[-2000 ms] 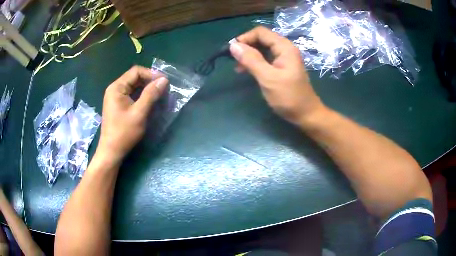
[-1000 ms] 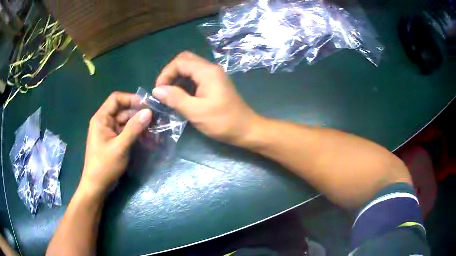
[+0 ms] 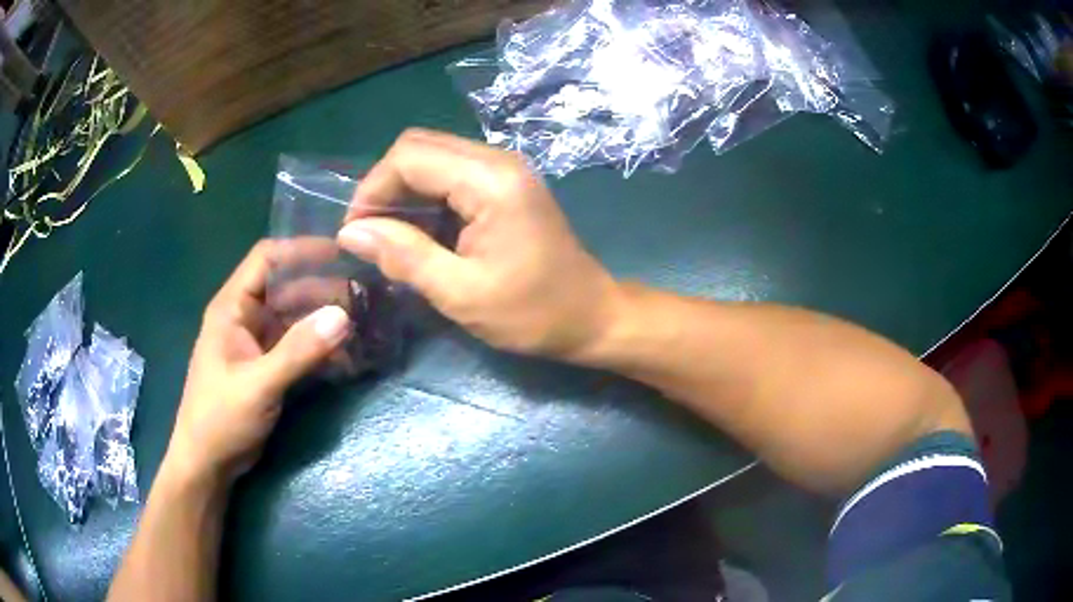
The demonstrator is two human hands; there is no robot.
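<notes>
A small clear zip-lock bag (image 3: 308, 194) is held upright between my hands, its seal strip at the top. A dark thin piece, seemingly the black cable (image 3: 358, 308), shows low in the bag, partly hidden by my fingers. My left hand (image 3: 268, 341) grips the bag's lower part, thumb in front and fingers behind. My right hand (image 3: 477, 241) pinches the bag's upper right side near the seal strip. Whether the strip is pressed shut cannot be told.
A wide pile of shiny bags (image 3: 659, 82) lies at the far side. A smaller pile of bags (image 3: 80, 412) lies at the left. A cardboard carton (image 3: 271, 59) and yellow-green strips (image 3: 73, 159) are at the far left. A black bundle (image 3: 982, 100) lies far right.
My right hand has moved from the right to the bag; the black cable it held is now seemingly inside. The bag stands higher in my left hand. The view has shifted to the right.
</notes>
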